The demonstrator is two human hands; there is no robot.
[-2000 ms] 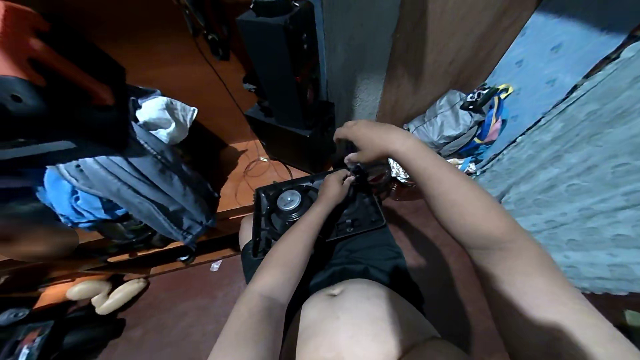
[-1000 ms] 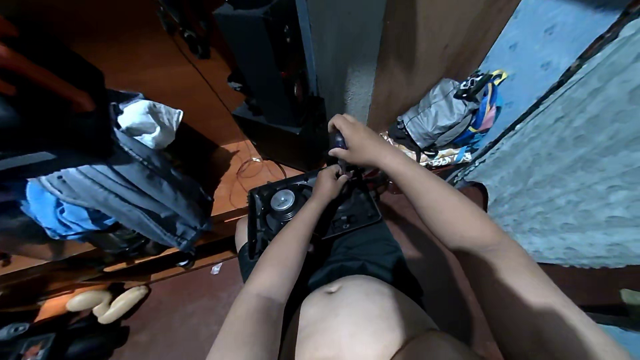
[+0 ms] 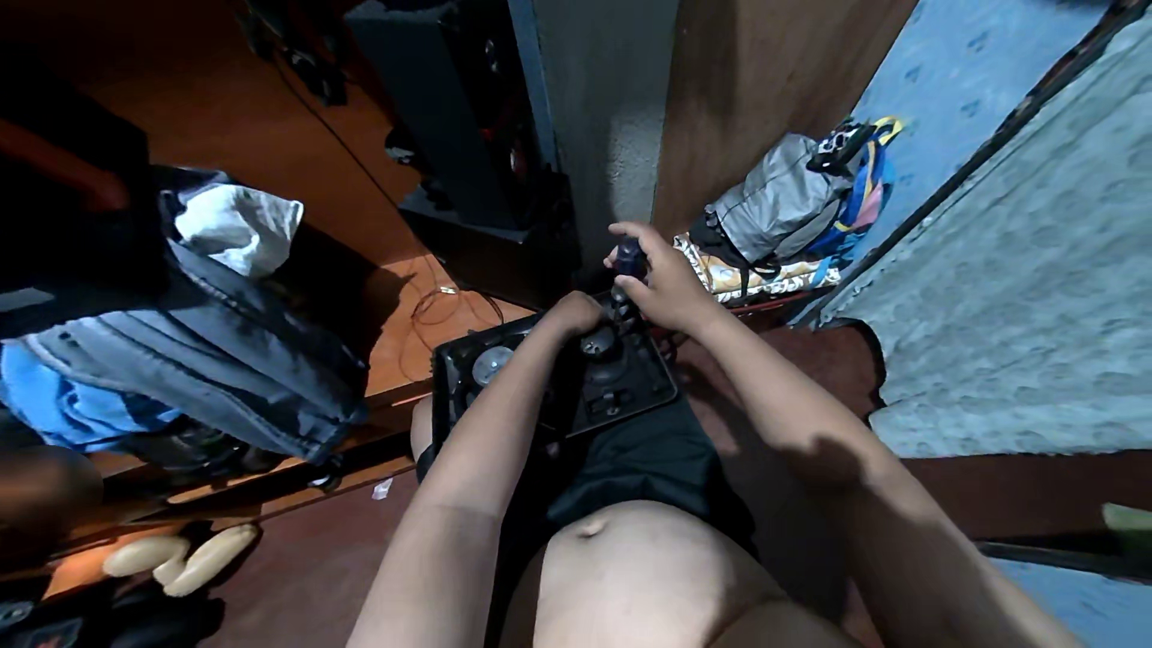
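A black plastic casing (image 3: 621, 396) with a round silvery part (image 3: 490, 364) lies across my lap, its inside facing up. My right hand (image 3: 661, 279), at the casing's far right corner, is around the dark handle of a tool (image 3: 630, 258), probably a screwdriver, with some fingers lifted off it. The tool stands roughly upright, its lower end by small parts at the casing's far edge. My left hand (image 3: 576, 315) rests at the same far edge, just left of the tool. Its fingertips are hidden, so what they touch cannot be told.
A tall black speaker (image 3: 459, 117) stands beyond the casing, with a thin cable (image 3: 423, 315) on the orange surface beside it. Jeans (image 3: 243, 351) and a white cloth (image 3: 238, 225) hang at left. A grey backpack (image 3: 778, 198) sits at right, near a pale curtain (image 3: 1035, 270).
The fingers of my right hand have spread and loosened around the tool handle. My left hand stays at the casing's far edge, its fingers now more hidden.
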